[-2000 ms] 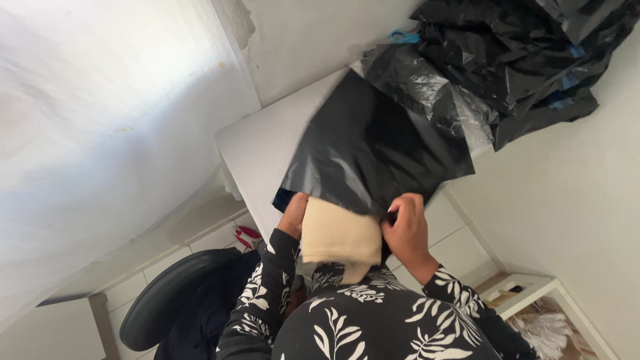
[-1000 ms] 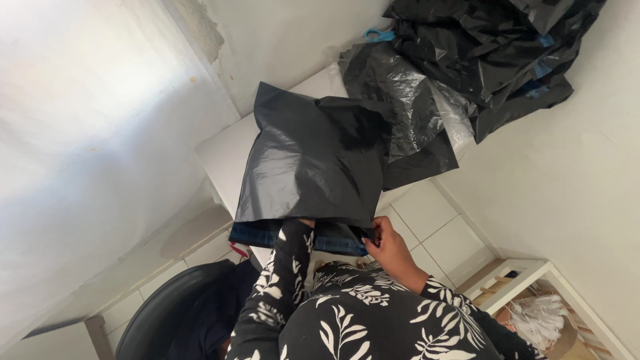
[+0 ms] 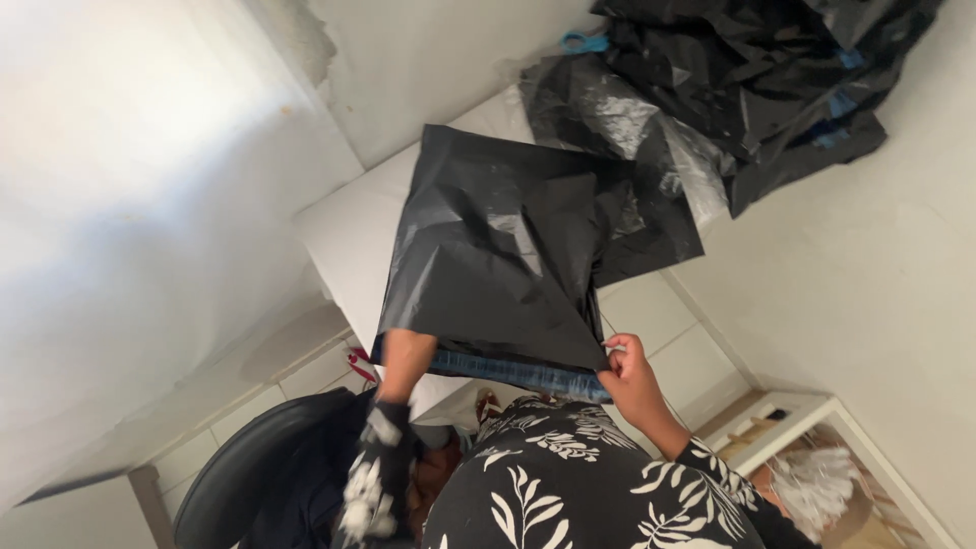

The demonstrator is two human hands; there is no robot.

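A black plastic mailing bag (image 3: 488, 252) lies over a white table, its mouth toward me. Along the mouth runs a bluish adhesive strip (image 3: 518, 374). My left hand (image 3: 409, 354) is at the left end of the mouth with its fingers inside, hidden under the black film, so I cannot see what they hold. My right hand (image 3: 629, 374) pinches the right corner of the mouth between thumb and fingers. The beige folded cloth is not visible now.
A white table (image 3: 351, 229) stands against the wall. More black plastic bags (image 3: 762, 84) are heaped at its far right, beside blue scissors handles (image 3: 583, 42). A black chair (image 3: 259, 465) is lower left, a white shelf unit (image 3: 846, 427) lower right.
The beige folded cloth, between my hands two seconds ago, has gone out of sight at the bag. My left hand, deep in the bag one second ago, has moved back to the left end of its mouth.
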